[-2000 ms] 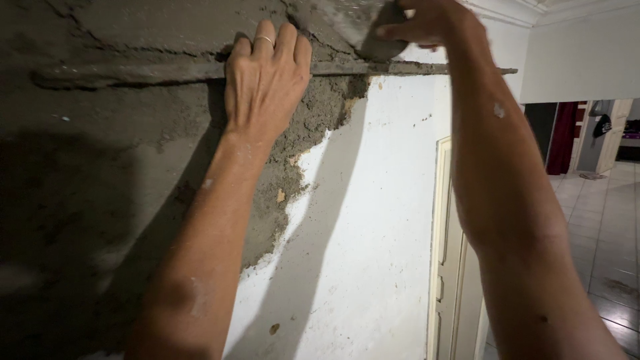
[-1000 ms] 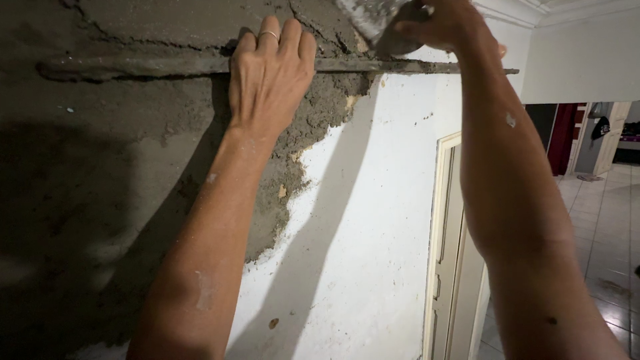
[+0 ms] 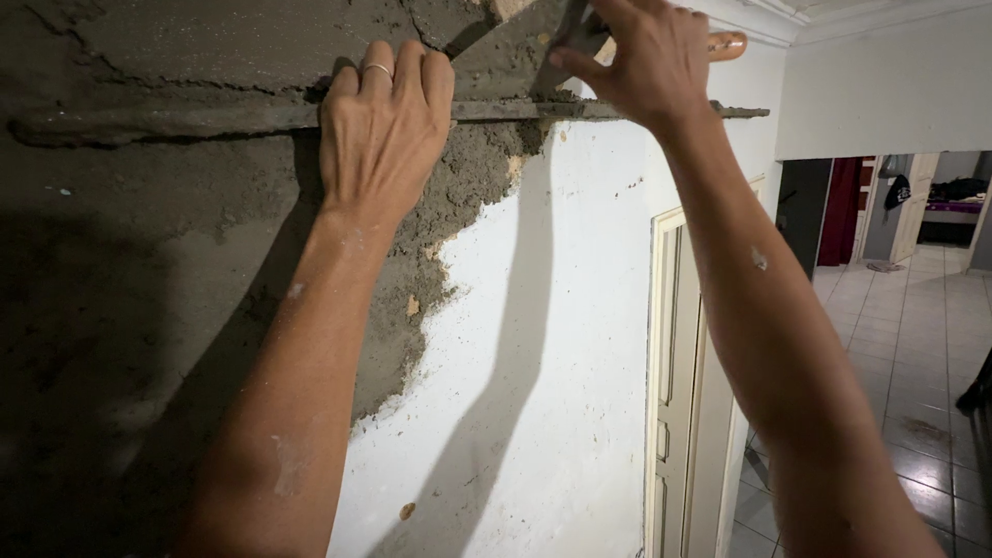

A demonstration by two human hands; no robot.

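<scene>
A long straightedge bar (image 3: 527, 111), coated in mortar, lies nearly level against the wall. My left hand (image 3: 387, 128), with a ring on one finger, grips it left of the middle. Above the bar's right part my right hand (image 3: 659, 66) holds a trowel (image 3: 727, 46); its wooden handle end shows right of the hand, and the blade is partly cut off by the top edge. Wet grey mortar (image 3: 232, 186) covers the wall at the left and ends in a ragged edge. A crack runs through the mortar above the bar.
White painted wall (image 3: 589, 310) continues right of the mortar. A cream panelled door (image 3: 678, 387) stands in its frame beyond it. Farther right are a tiled floor (image 3: 891, 333), a dark red curtain (image 3: 841, 209) and an open doorway. Ceiling moulding (image 3: 763, 23) runs along the top.
My right hand has turned the trowel, and its wooden handle end has come into sight at the right. My left hand stays on the straightedge.
</scene>
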